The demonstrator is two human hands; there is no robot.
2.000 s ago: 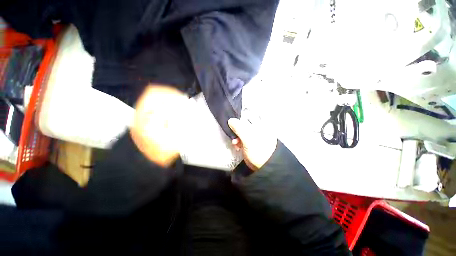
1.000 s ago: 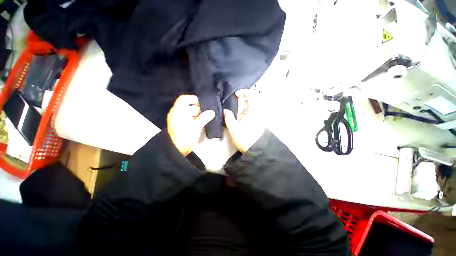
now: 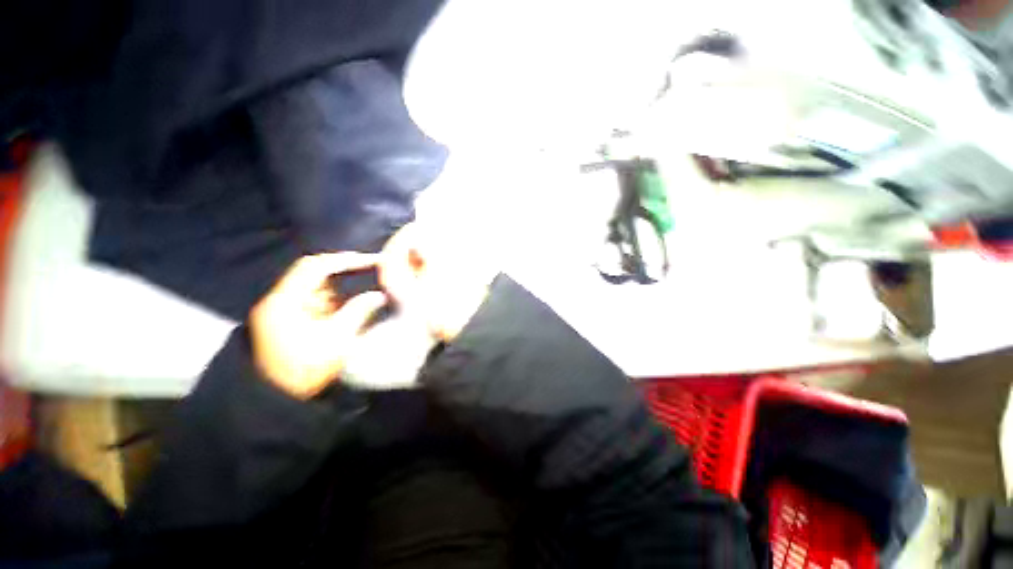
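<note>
The dark navy garment (image 3: 333, 145) lies in a heap on the white table and reaches down to its front edge. My left hand (image 3: 311, 322) is at the front edge with thumb and fingers around a small dark part of the garment. My right hand (image 3: 428, 289) is close beside it, overexposed and blurred against the white table; its fingertips meet the same dark part. Whether a small tool is inside either hand cannot be seen.
Black shears (image 3: 635, 239) lie on the table at right, beside a green item (image 3: 655, 198). The blurred sewing machine (image 3: 922, 145) is at upper right. A red basket (image 3: 822, 413) with dark cloth is below the right table edge. An orange basket's edge shows at far left.
The view has swung to the right, so garment and shears appear further left. My hands have moved closer together, and the long strip held between them is now mostly hidden.
</note>
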